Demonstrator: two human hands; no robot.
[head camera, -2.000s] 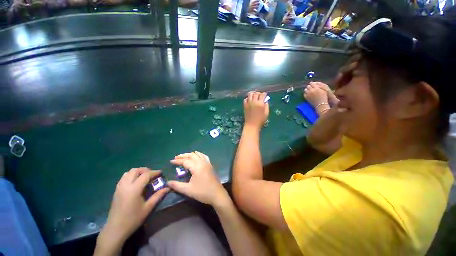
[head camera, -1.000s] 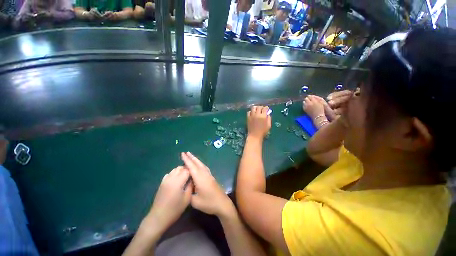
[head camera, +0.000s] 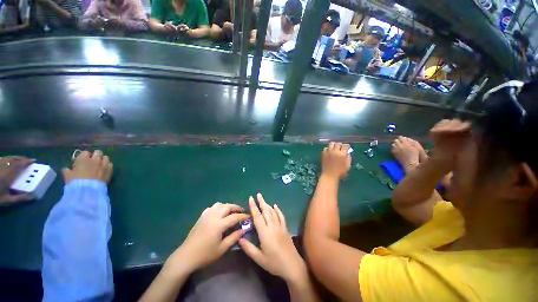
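My left hand (head camera: 213, 231) is at the bottom centre with thumb and fingertips closed on a small square module (head camera: 246, 225), which has a white face and dark edges. My right hand (head camera: 270, 237) is just right of it, fingers spread and thumb near the module. I see nothing in the right hand; its palm side is hidden. A loose heap of clear greenish pieces (head camera: 304, 176) lies right of centre, with one white-framed square piece (head camera: 287, 179) at its left edge.
A blue-sleeved neighbour's hand (head camera: 89, 167) rests on the bench at left, beside a hand holding a white block (head camera: 35, 180). A yellow-shirted neighbour's arm (head camera: 324, 218) is close on my right. A green post (head camera: 293, 76) stands ahead by the dark conveyor (head camera: 177, 112).
The view has swung left. My hands, pressed together a second ago, are now apart, with a module showing at the left fingertips. The blue-sleeved arm and white block have come into view.
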